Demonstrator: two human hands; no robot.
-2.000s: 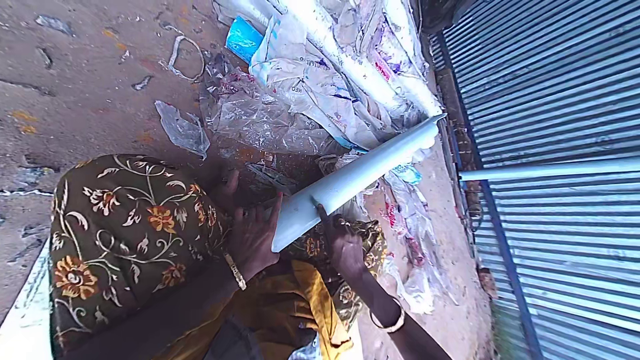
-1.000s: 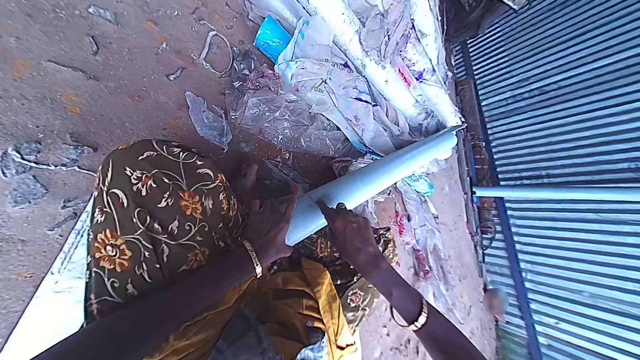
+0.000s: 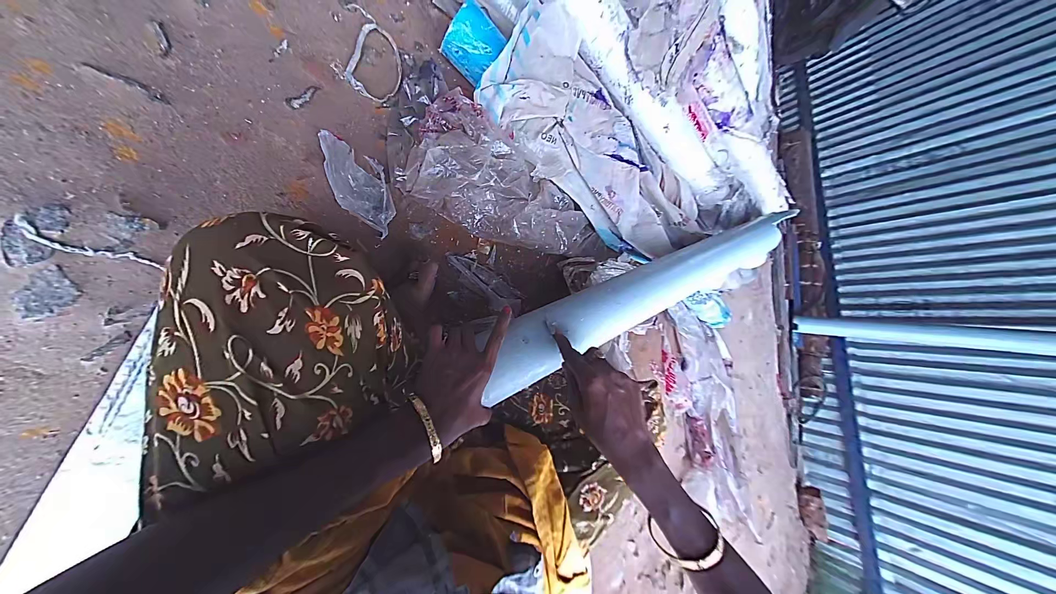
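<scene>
A long, pale grey curved piece like a trough or split pipe slants from my lap up to the right, its far end near the corrugated wall. My left hand is at its near end, with the index finger extended along the edge and the thumb by the lower corner; its grip beneath is hidden. The index fingertip of my right hand touches the lower side of the piece, close to a small dark mark, while its other fingers are curled. Whether those curled fingers hold anything cannot be seen.
Crumpled clear plastic and printed plastic sacks lie beyond the piece, beside white tubular lengths. A corrugated metal wall stands at the right. Patterned cloth covers my leg. A loop of string lies on the ground.
My right hand stays at the lower side of the grey piece, its index finger shifting slightly. My left index finger is now more plainly extended at the near end.
</scene>
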